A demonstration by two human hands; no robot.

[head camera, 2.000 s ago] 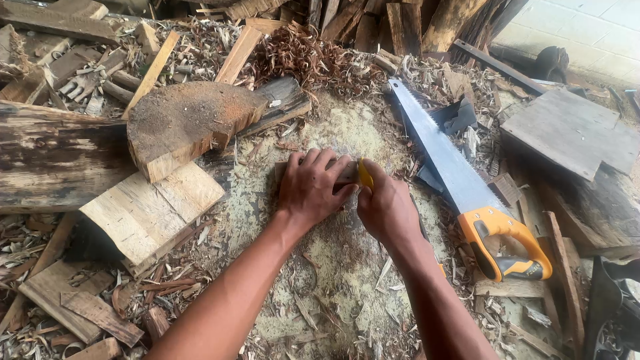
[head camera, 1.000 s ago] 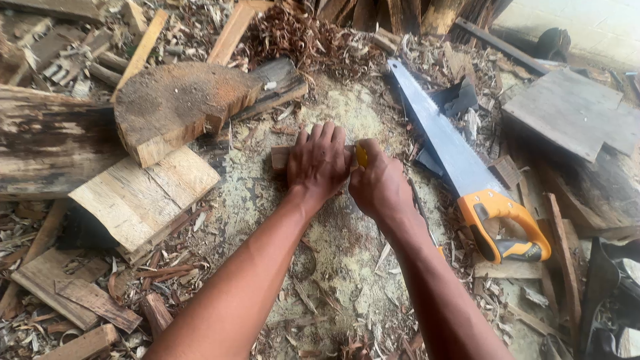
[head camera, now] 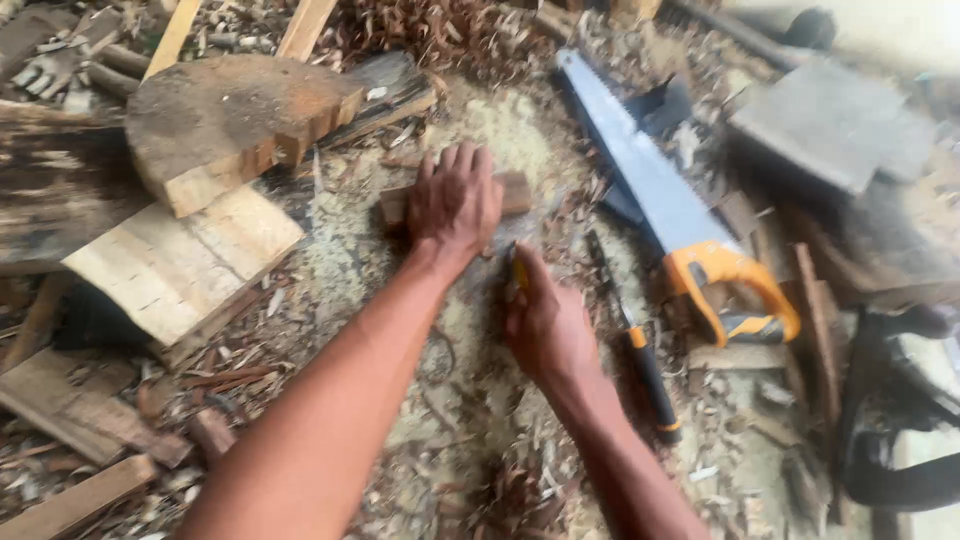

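My left hand (head camera: 455, 199) presses a short brown wood block (head camera: 516, 193) down on the ground; the block shows on both sides of the hand. My right hand (head camera: 547, 319), just below and to the right, is closed around a small yellow-handled tool (head camera: 519, 274); its working end is blurred, so its kind cannot be told. Right of that hand lies a file-like tool with a black and orange handle (head camera: 651, 379). Farther right rests a handsaw (head camera: 645, 169) with an orange and black handle, its blade pointing up and away.
A thick half-round wood slab (head camera: 232, 112) lies at the left, against a pale cut block (head camera: 184, 262) and a log (head camera: 60, 187). A grey flat-topped block (head camera: 832, 124) stands at the right. Wood shavings (head camera: 450, 34) and offcuts (head camera: 82, 502) cover much of the ground.
My right hand has drawn back from the wood block toward me, with the yellow-handled tool still in it. My left hand stays on the block. The black and orange handle now shows beside my right arm.
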